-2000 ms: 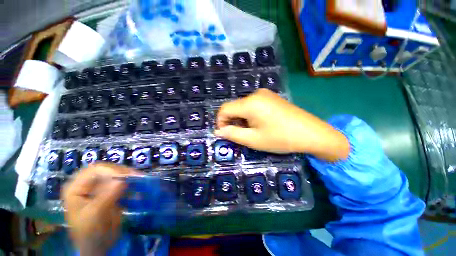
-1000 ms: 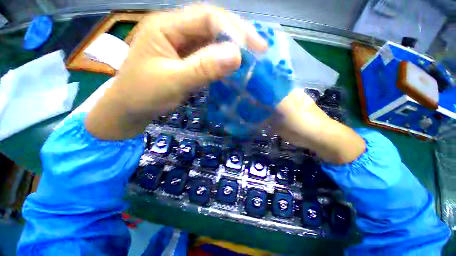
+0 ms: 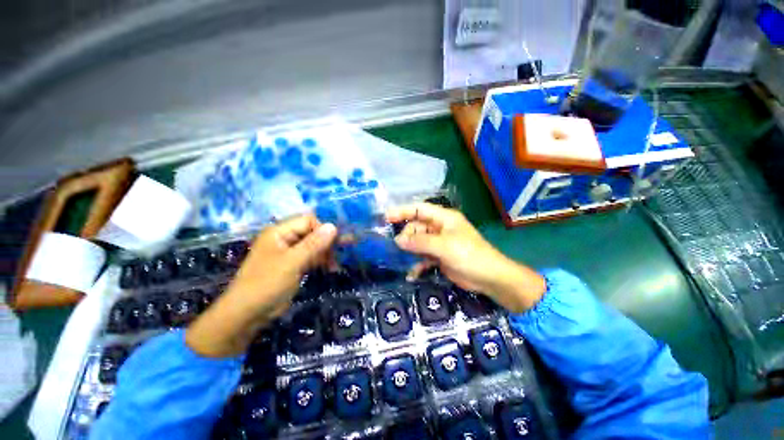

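A thin see-through blue protective film (image 3: 365,242) is held up between my two hands, above the back rows of the tray. My left hand (image 3: 279,271) pinches its left side between thumb and fingers. My right hand (image 3: 456,249) has its fingertips at the film's right side. Below lies the clear blister tray (image 3: 537,387) with rows of black housings (image 3: 401,378), each with a pale round mark. My hands and forearms hide part of the rows. Whether a small piece sits in my right fingertips cannot be told.
Blue film dots (image 3: 288,157) lie on clear film behind the tray. White paper pieces (image 3: 148,213) and a wooden frame (image 3: 34,279) are at left. A blue control unit (image 3: 550,191) with a padded block (image 3: 559,142) stands back right. Empty clear trays (image 3: 731,232) lie far right.
The view has shifted. Both hands, raised close to the camera and overlapping the film a second ago, now appear lower and farther away, side by side with the film between them.
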